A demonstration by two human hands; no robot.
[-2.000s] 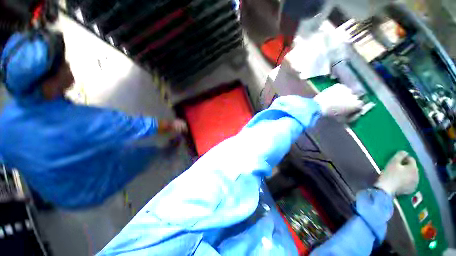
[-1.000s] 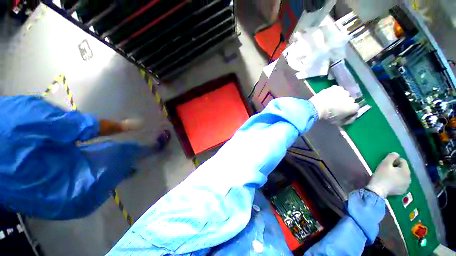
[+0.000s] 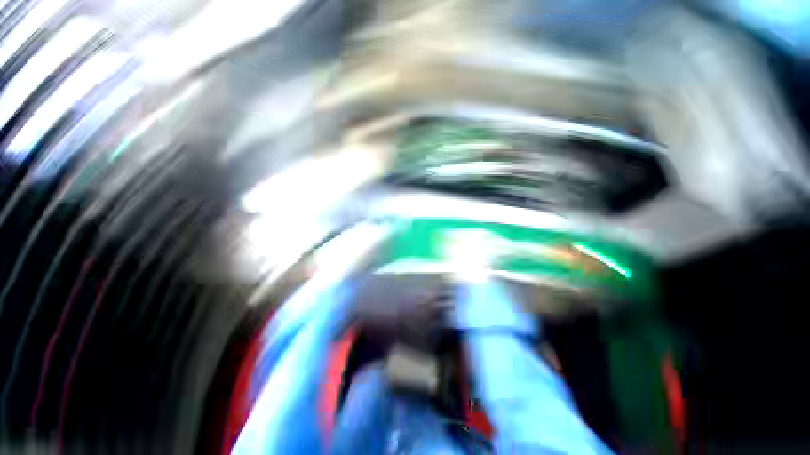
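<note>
The frame is strongly blurred. My left hand [image 3: 353, 247], a pale blur at the end of a blue sleeve, is at the left end of the green control panel [image 3: 416, 242]. My right hand [image 3: 471, 251], also a pale blur, is over the middle of the panel. Fingers and anything held cannot be made out. Behind the panel, green and dark streaks show the boards [image 3: 471, 160] inside the machine. A bright white blur [image 3: 306, 195], perhaps the wipes, lies left of the panel.
Dark curved streaks of a rack [image 3: 80, 329] fill the left side. Red edges [image 3: 336, 373] show below, beside my sleeves. A grey-white blurred shape [image 3: 728, 115] stands at the upper right.
The view has swung round, so the machine now lies straight ahead and both sleeves point upward. The other person and the red tray on the floor are no longer recognisable.
</note>
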